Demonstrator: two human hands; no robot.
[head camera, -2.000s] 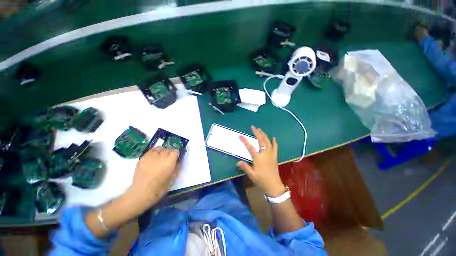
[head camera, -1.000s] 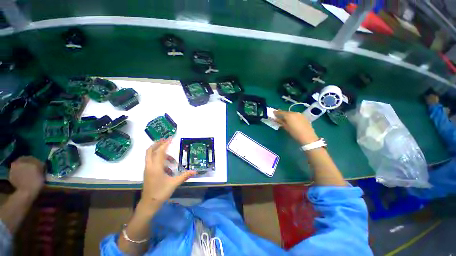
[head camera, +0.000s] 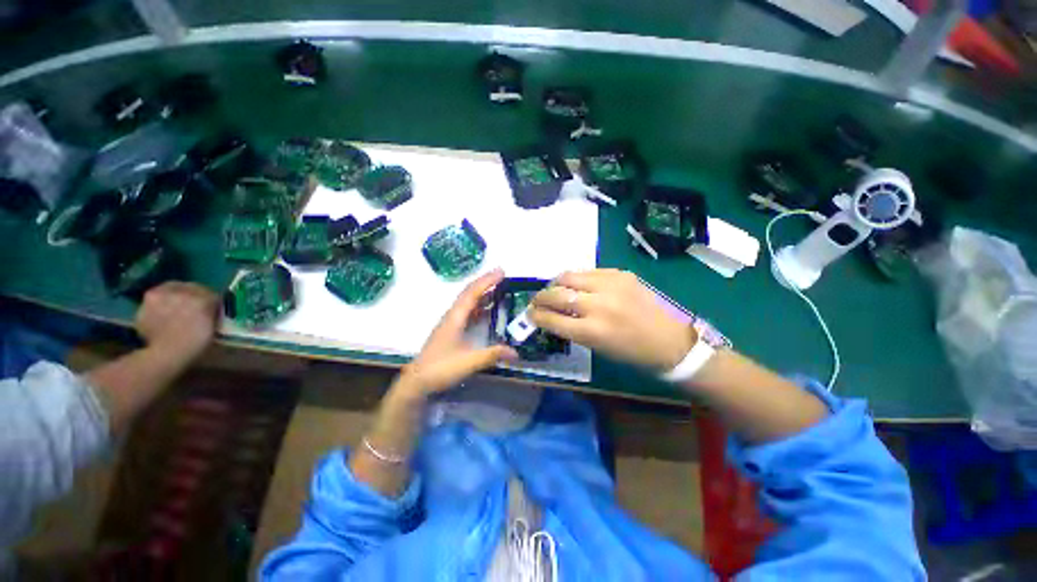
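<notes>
A black housing (head camera: 553, 344) with a green board in it lies at the front right of the white sheet (head camera: 426, 313). My left hand (head camera: 457, 347) grips its left side, thumb at the near edge and fingers at the far left corner. My right hand (head camera: 608, 318) is over the housing and pinches a small white piece with a dark mark (head camera: 521, 329), at the housing's left part. My fingers hide much of the board. A loose green circuit board (head camera: 455, 249) lies behind on the sheet. The smartphone (head camera: 712, 333) is mostly hidden under my right hand and wrist.
More loose boards (head camera: 359, 276) lie to the left. Fitted units (head camera: 671, 221) stand behind and right, beside a white pad (head camera: 724, 246). A white fan (head camera: 844, 227) with cable and a plastic bag (head camera: 1001, 330) are at right. Another person's hand (head camera: 180, 318) rests at left.
My right hand has come back from the white pad to the housing with a small white piece. My left hand has closed onto the housing's side. The view has shifted left.
</notes>
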